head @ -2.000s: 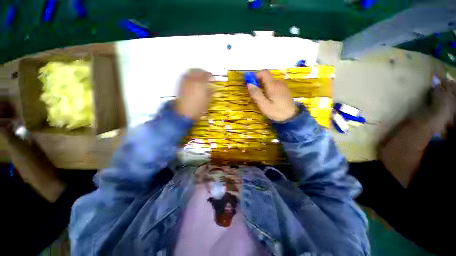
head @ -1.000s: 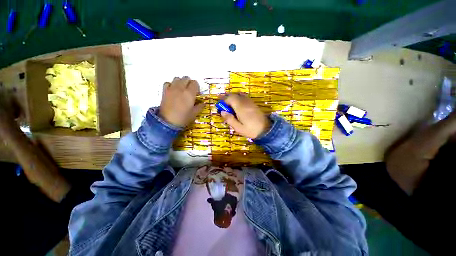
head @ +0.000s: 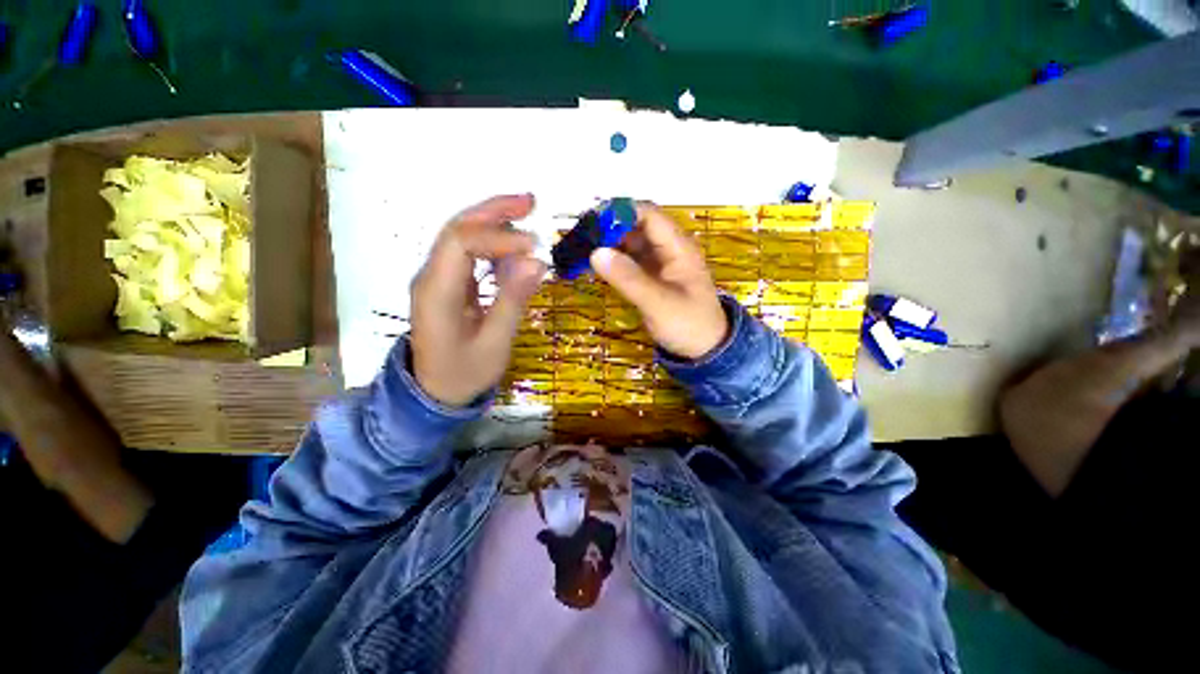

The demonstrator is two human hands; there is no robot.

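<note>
My right hand (head: 669, 283) holds a blue battery cell (head: 615, 224) between thumb and fingers, its round teal end face turned up. Something dark lies against the cell's left side; I cannot tell what it is. My left hand (head: 467, 296) is just left of the cell, fingers apart, with nothing clear in it. Both hands are above the rows of amber-wrapped parts (head: 776, 244). These rows lie on the white backing sheet (head: 434, 152), with thin dark leads between them.
The small cardboard box (head: 283, 250) with yellow pieces (head: 178, 250) is at the left. Several white-labelled blue cells (head: 905, 329) lie right of the amber rows. The green belt (head: 487, 59) carries blue cells. A grey metal upright (head: 1040, 112) is at upper right. Other people's arms show at both sides.
My right hand has lifted the cell and turned its end face up. My left hand has opened its fingers and turned towards the cell. Cells on the belt have shifted left.
</note>
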